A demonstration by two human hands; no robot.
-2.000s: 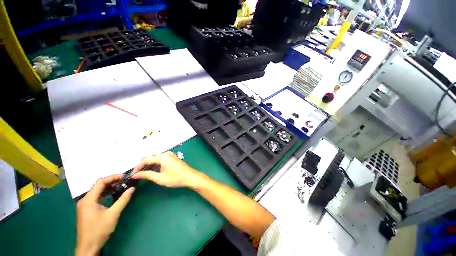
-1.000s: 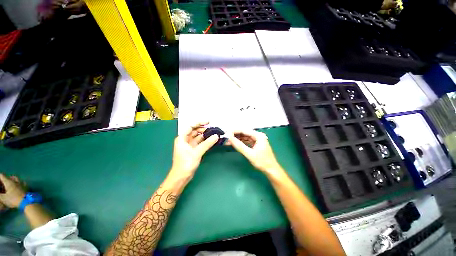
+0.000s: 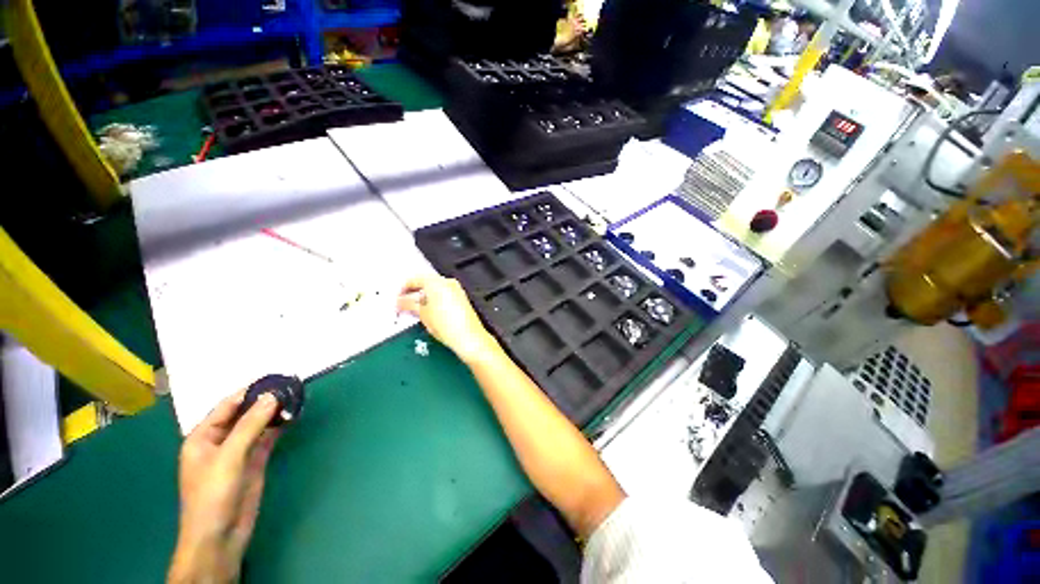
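My left hand [image 3: 228, 468] holds a dark round unit [image 3: 274, 397] between thumb and fingers, above the edge where the white sheet [image 3: 251, 274] meets the green mat. The unit's black face shows; its underside is hidden. My right hand [image 3: 447, 317] is apart from it, over the sheet's right edge beside the black foam tray [image 3: 490, 268]. Its thumb and fingertips are close together; whether something small is between them cannot be told. Silver-faced units [image 3: 633, 331] sit in the tray's right-hand pockets; many left pockets are empty.
A blue-edged tray [image 3: 730, 265] with small dark parts lies beyond the foam tray. The white machine [image 3: 838, 148] with gauge and red button stands at right, under an orange-yellow cylinder [image 3: 958, 268]. Stacked black trays [image 3: 530, 143] stand behind. A yellow upright [image 3: 68, 331] is at left.
My hands, together on the dark unit before, are now apart. My left hand keeps the unit; my right hand has moved right, over the sheet. The view has swung back to the right.
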